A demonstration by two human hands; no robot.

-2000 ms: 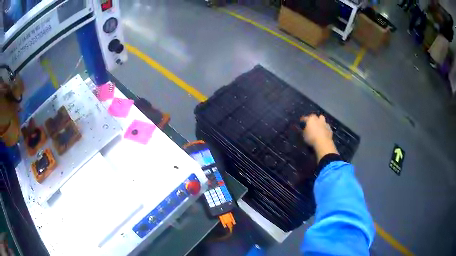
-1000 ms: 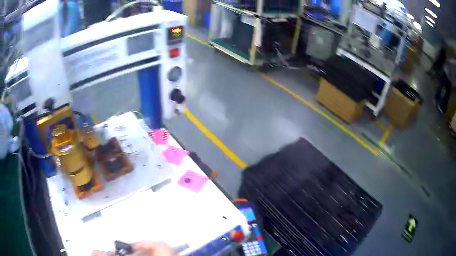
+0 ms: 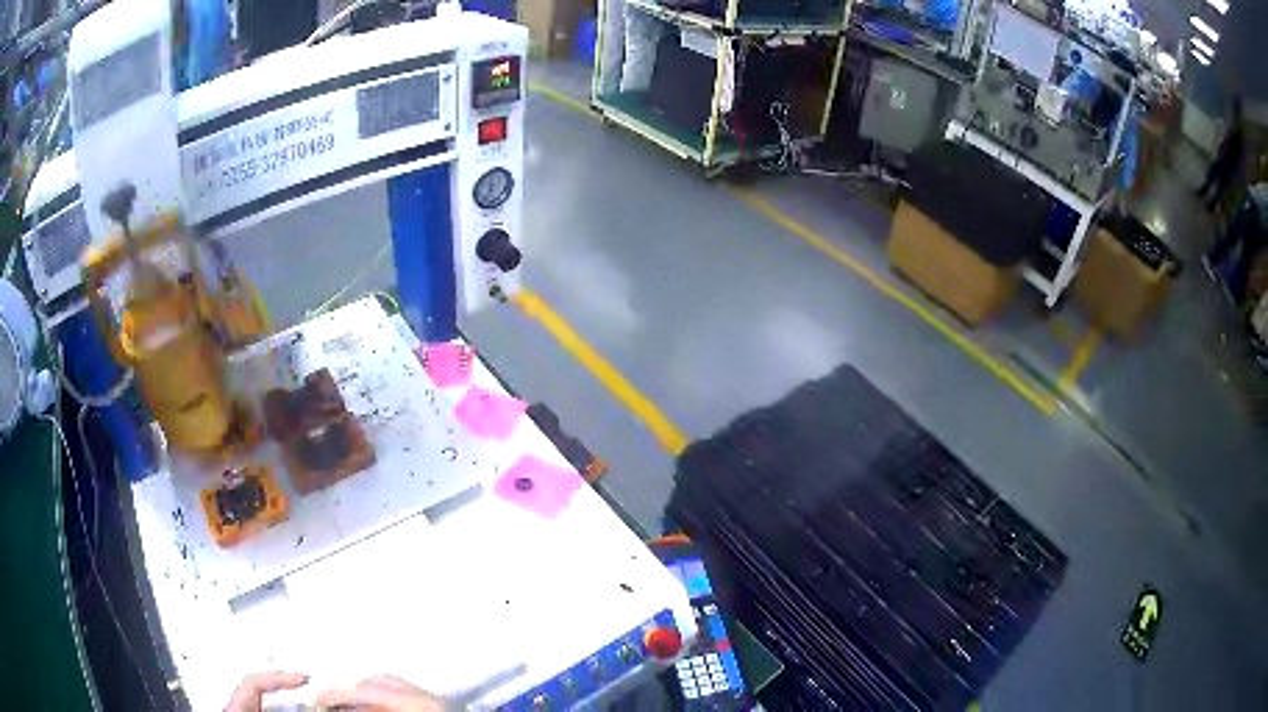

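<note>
My left hand (image 3: 264,691) and my right hand (image 3: 383,696) are close together at the bottom edge, over the front of the white machine table (image 3: 403,591). Both are cut off by the edge; whether they hold a part cannot be told. An orange fixture (image 3: 242,505) with a dark centre sits at the front left of the grey fixture plate. Another fixture (image 3: 328,452) is behind it to the right, with a further one (image 3: 303,401) behind that. The gold machine head (image 3: 181,369) hangs behind the front fixture and hides what is under it.
Stacked black trays (image 3: 869,536) stand at the right. The keypad controller (image 3: 706,647) and red knob (image 3: 663,641) are at the table's front right corner. Pink squares (image 3: 538,486) lie along the right edge. The white gantry (image 3: 313,132) spans the back.
My right hand has come from the trays to the table front. The view has swung left. The gold head has moved back off the front fixture. The dark part seen at my fingers no longer shows.
</note>
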